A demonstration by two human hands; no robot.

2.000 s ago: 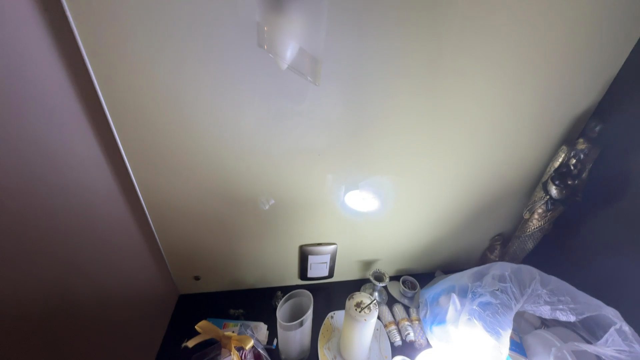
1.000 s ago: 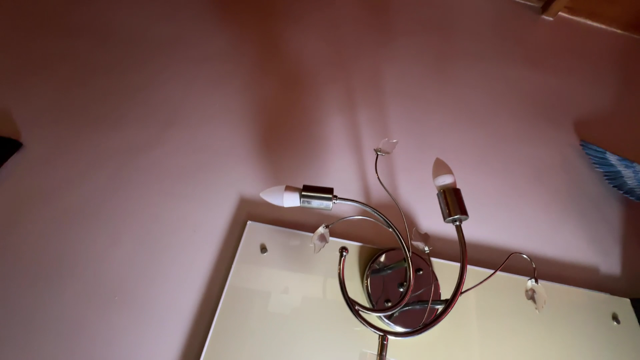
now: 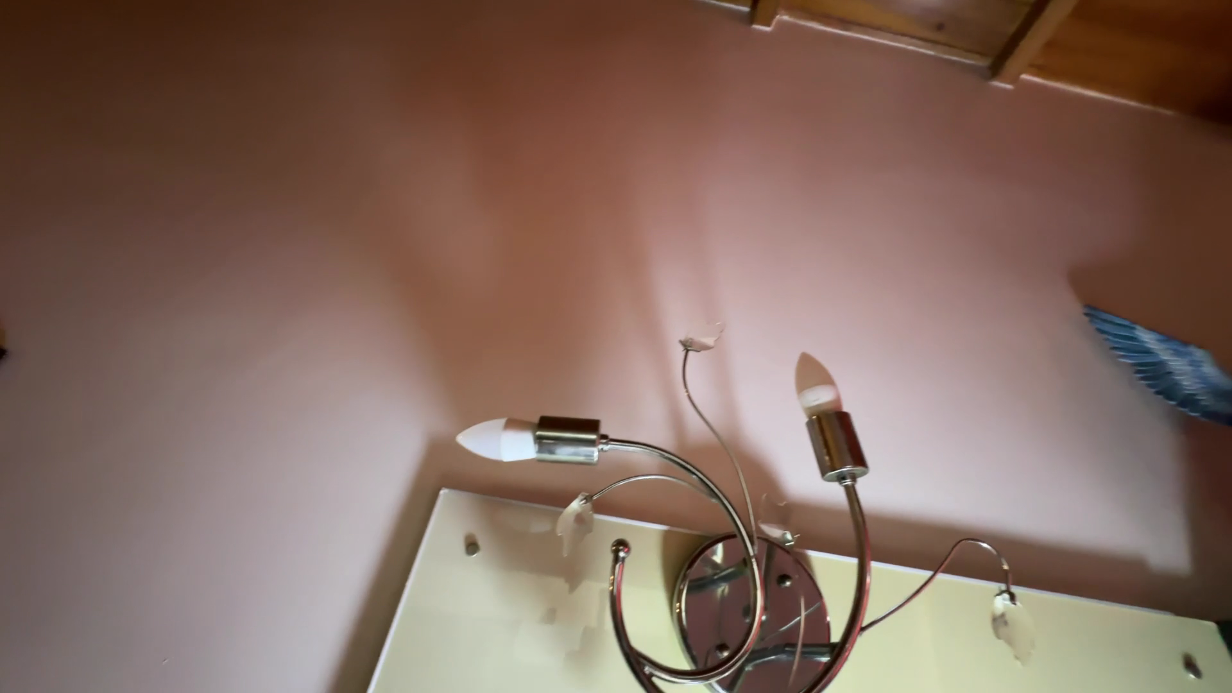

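Neither of my hands is in the head view. A wall lamp with a round chrome base [image 3: 707, 616] is mounted on a pale glossy panel [image 3: 481, 616]. One curved arm ends at the left in a metal socket [image 3: 568, 440] with a white candle-shaped bulb [image 3: 499, 440], which lies almost level. Another arm rises at the right to a second socket [image 3: 836, 446], where a candle-shaped bulb [image 3: 818, 383] points up. Neither bulb is lit. Thin wires carry leaf-shaped clear ornaments, one at the top [image 3: 703, 338] and one at the right [image 3: 1013, 626].
Behind the lamp is a pinkish wall [image 3: 241, 289] with soft shadows. Wooden ceiling beams [image 3: 1030, 40] cross the upper right corner. A blue wing-shaped decoration [image 3: 1165, 366] hangs at the right edge. Metal studs [image 3: 472, 545] fix the panel.
The view has swung from the lower panel, with its switch, candle and plastic bag, up to the wall lamp. Since one second ago the lamp itself has not plainly changed.
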